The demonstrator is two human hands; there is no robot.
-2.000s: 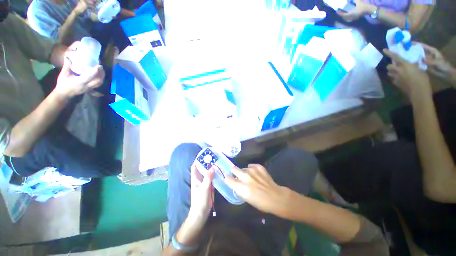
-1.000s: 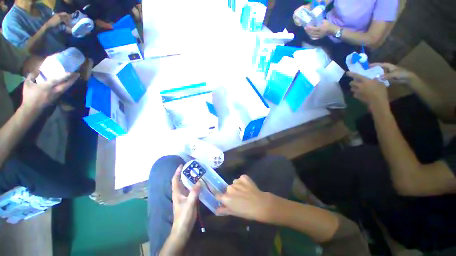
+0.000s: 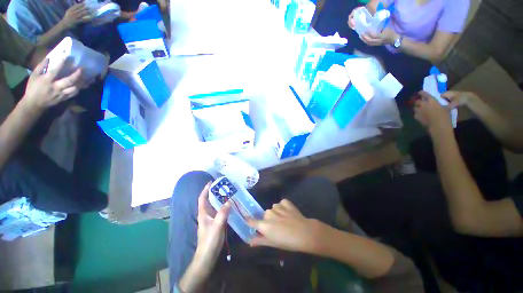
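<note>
A long oval white housing half (image 3: pixel 244 209) is held over my lap, tilted, its open side up. A black square fan (image 3: pixel 223 190) with a pale centre sits in its upper left end. My left hand (image 3: pixel 211 220) grips that end, thumb beside the fan. My right hand (image 3: pixel 281 227) is at the lower right end, its fingers on the shell's edge and inside. Thin lead wires (image 3: pixel 227 243) hang below my left hand with a pale connector (image 3: pixel 229 257) at the tip. A white cover (image 3: pixel 237 170) with a round grille lies at the table edge beyond the housing.
Blue and white cartons (image 3: pixel 123 114) stand on the white-covered table (image 3: pixel 166 177), with more cartons (image 3: pixel 344 97) at its right side. An open carton (image 3: pixel 223 123) is in the middle. People sit left and right, their hands holding white devices (image 3: pixel 77 60). The floor is green.
Since the earliest frame the view has shifted, and the housing appears lower and further left. My right hand stays at its lower end. The neighbour's device at the right has turned more upright.
</note>
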